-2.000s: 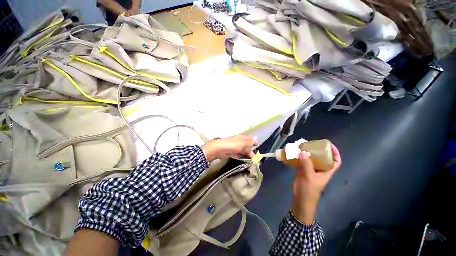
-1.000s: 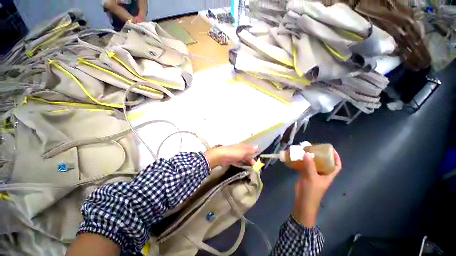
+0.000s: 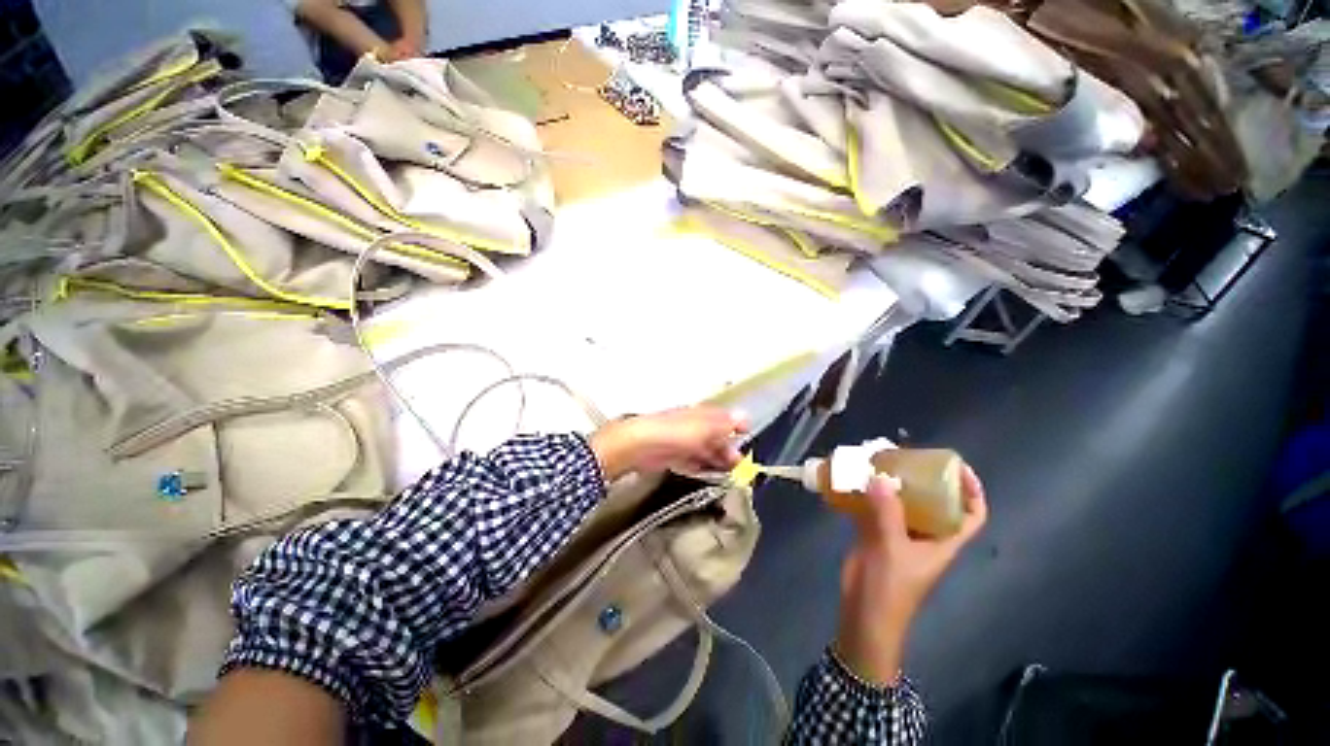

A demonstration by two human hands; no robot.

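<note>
A beige handbag (image 3: pixel 642 590) hangs at the table's near edge, its zippered mouth slanting up to the right, with a blue-covered piece on its front. My left hand (image 3: pixel 675 442) pinches the bag's upper right corner beside a small yellow zipper end (image 3: pixel 745 469). My right hand (image 3: pixel 907 547) holds a clear glue bottle (image 3: pixel 919 490) with amber liquid and a white wrap, lying nearly level. Its thin nozzle (image 3: pixel 783 471) points left, with the tip at the yellow end. Whether glue comes out cannot be seen.
Beige bags with yellow edging (image 3: pixel 292 219) are piled on the left of the white table (image 3: pixel 613 313). Stacked beige pieces (image 3: pixel 934 117) and brown pieces (image 3: pixel 1167 88) lie at the back right. A person's arms (image 3: pixel 365 29) show at the far side. Dark floor lies right.
One second ago the nozzle tip was above the yellow end; now it is at it. The bottle has dipped slightly and moved left. My left hand stays at the bag corner.
</note>
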